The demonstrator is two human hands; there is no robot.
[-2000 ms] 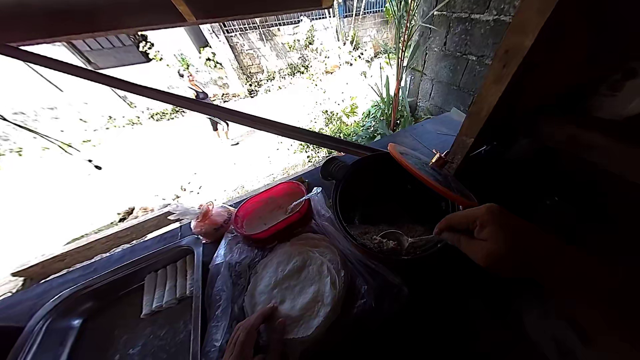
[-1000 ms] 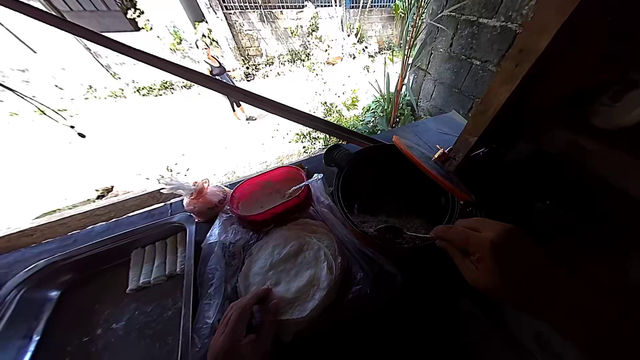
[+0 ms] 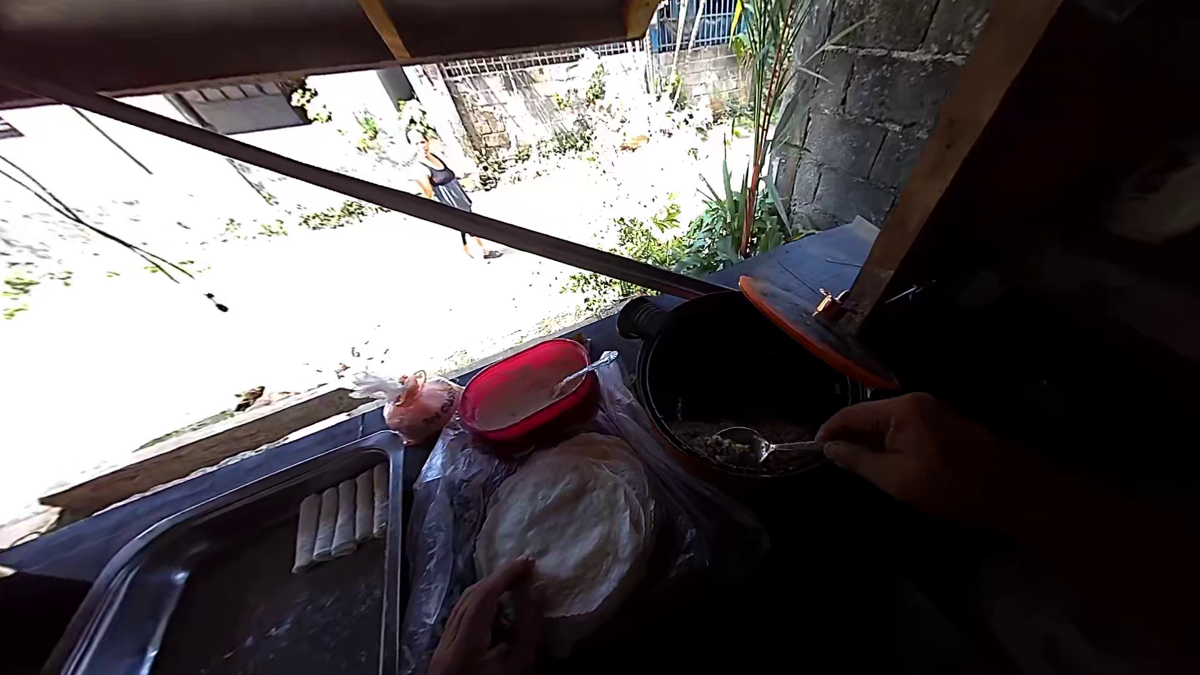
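Observation:
My right hand (image 3: 886,445) grips the handle of a metal spoon (image 3: 748,444), whose bowl rests at the dark filling (image 3: 698,437) inside a deep black pot (image 3: 741,375). The fingertips of my left hand (image 3: 492,614) lie at the lower left edge of a stack of thin round wrappers (image 3: 567,525), which sits on clear plastic. Behind the wrappers is a red oval tub (image 3: 525,394) with pale contents and a second spoon (image 3: 589,370) leaning in it. Several white rolls (image 3: 339,516) lie side by side in a metal tray (image 3: 398,553) on the left.
A tied plastic bag with pinkish contents (image 3: 420,408) stands between tray and tub. An orange-rimmed lid (image 3: 811,328) leans on the pot's right side near a wooden post (image 3: 956,141). A long bar (image 3: 375,192) crosses the opening. Outside, a person (image 3: 448,192) is on the path.
The spoon's bowl, low in the pot a second ago, now shows plainly near the pot's front wall. My left hand stays at the wrappers' edge. The view has shifted slightly.

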